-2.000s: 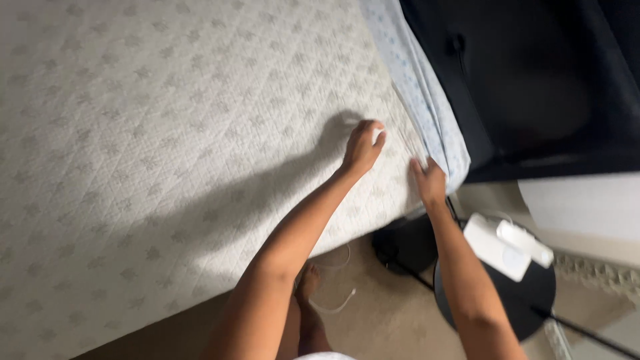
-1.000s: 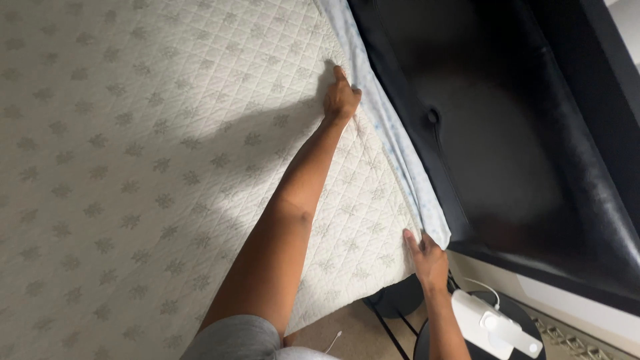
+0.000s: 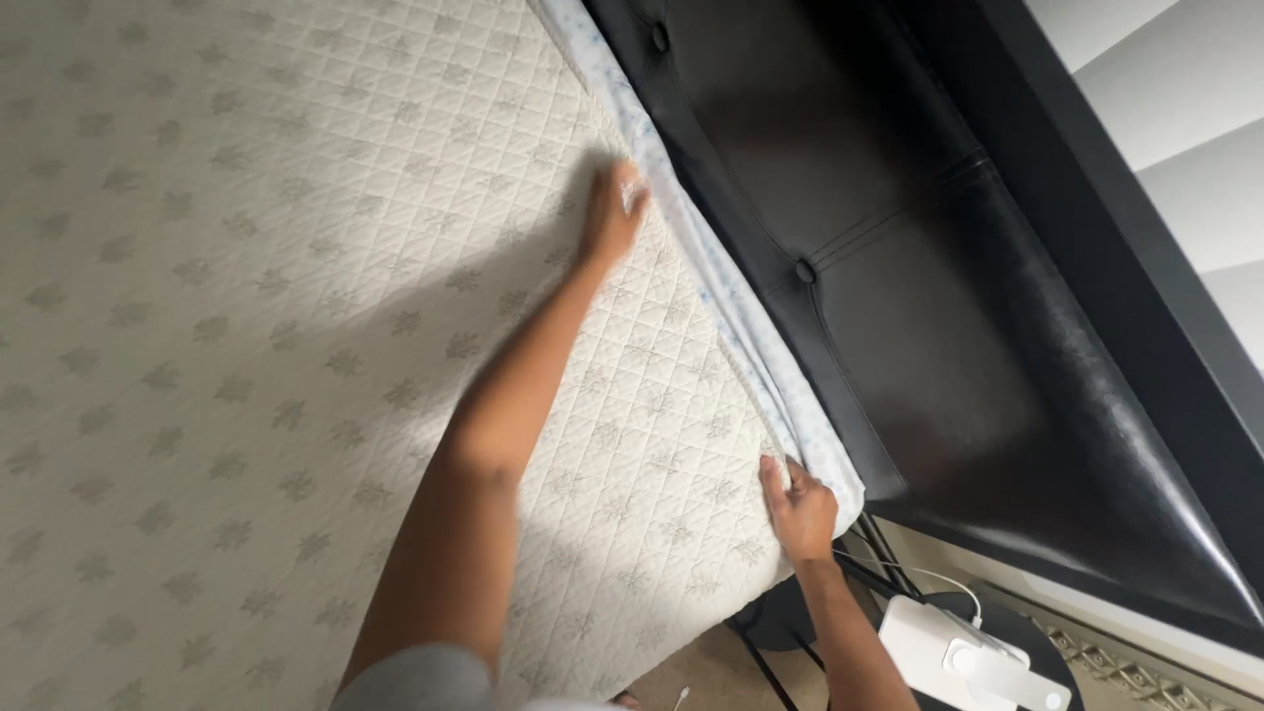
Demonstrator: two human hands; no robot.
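Note:
A quilted cream bed cover with a grey leaf pattern (image 3: 395,326) spreads over the bed. Along its edge on the headboard side runs a pale blue-patterned fabric (image 3: 736,306), bunched in folds. My left hand (image 3: 614,212) is on the cover's edge partway up that side, its fingers curled on the cloth and slightly blurred; its exact hold is unclear. At the near corner, my right hand (image 3: 802,509) pinches the cover's edge between thumb and fingers, just beside the folded blue-patterned fabric.
A black tufted headboard (image 3: 918,326) stands close along the right of the bed. Below the corner, a round black side table (image 3: 1047,642) holds a white device (image 3: 953,657) with a cable. Thin black metal legs and a cable end on the floor show near the bottom.
My left hand was farther up the edge a second ago and is now nearer my right hand. My right hand stays at the corner. The view has shifted toward the headboard.

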